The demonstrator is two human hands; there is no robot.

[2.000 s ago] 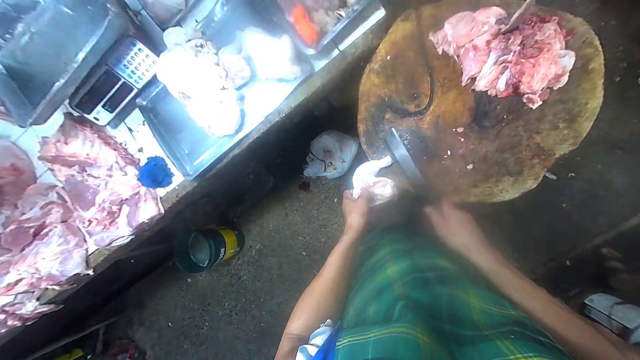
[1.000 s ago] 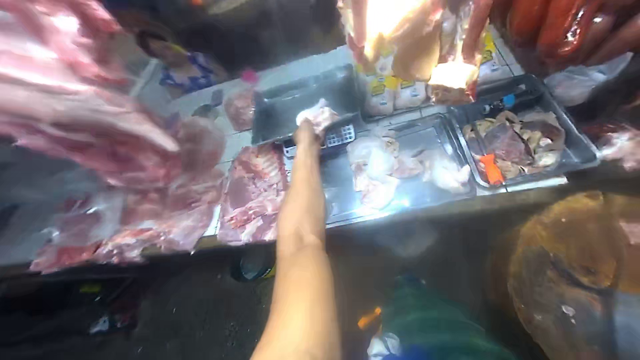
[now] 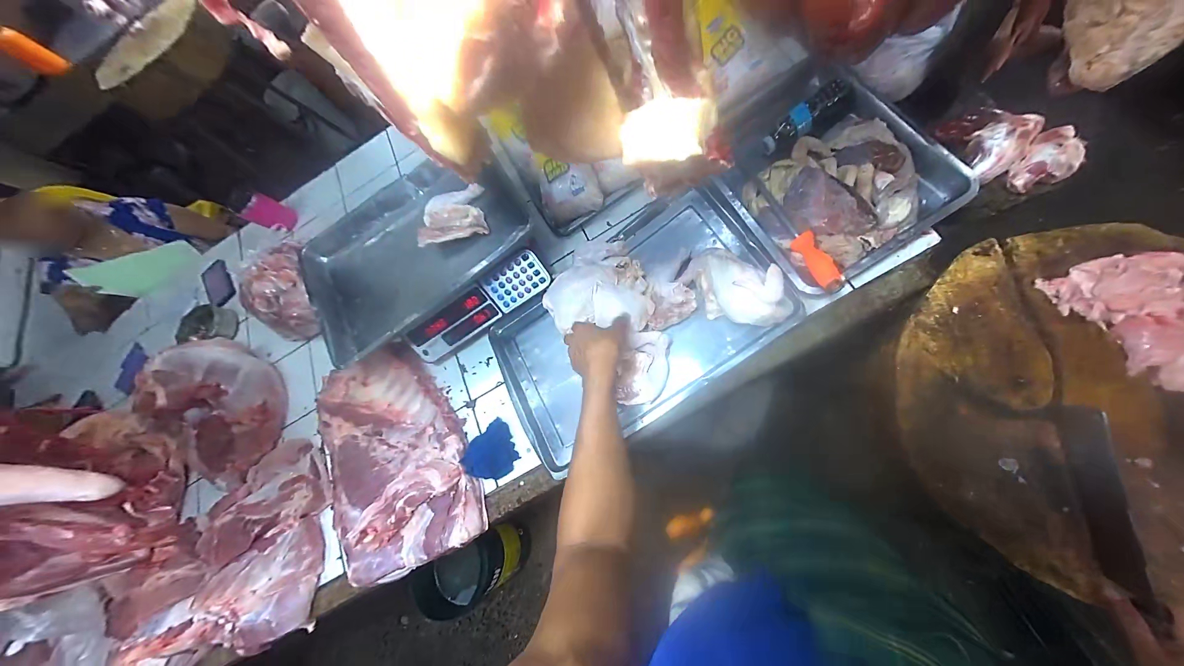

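My left hand (image 3: pixel 597 350) reaches into a metal tray (image 3: pixel 705 393), fingers curled against the lower edge of a raw chicken (image 3: pixel 592 294). Whether they grip it is hidden. More raw chicken (image 3: pixel 740 287) lies to the right in this tray, and a smaller piece (image 3: pixel 643 368) sits just right of my hand. A chicken piece (image 3: pixel 453 218) rests alone in the weighing pan (image 3: pixel 356 296) of a digital scale (image 3: pixel 476 307) with lit red digits. A cleaver (image 3: pixel 1103 499) lies on the round wooden chopping block (image 3: pixel 962 444). My right hand is not in view.
Large meat slabs (image 3: pixel 398 472) cover the counter's left part, beside a blue cloth (image 3: pixel 490 450). A person's finger (image 3: pixel 55 485) appears over the meat at far left. Meat hangs above the counter (image 3: pixel 555 83). A tray of offal (image 3: pixel 953 190) stands right. A bucket (image 3: pixel 462 578) is below the counter.
My left hand has moved from the scale's pan to the chicken tray, leaving the chicken piece in the pan. The cleaver, in my right hand earlier, now lies on the block. The view has swung left.
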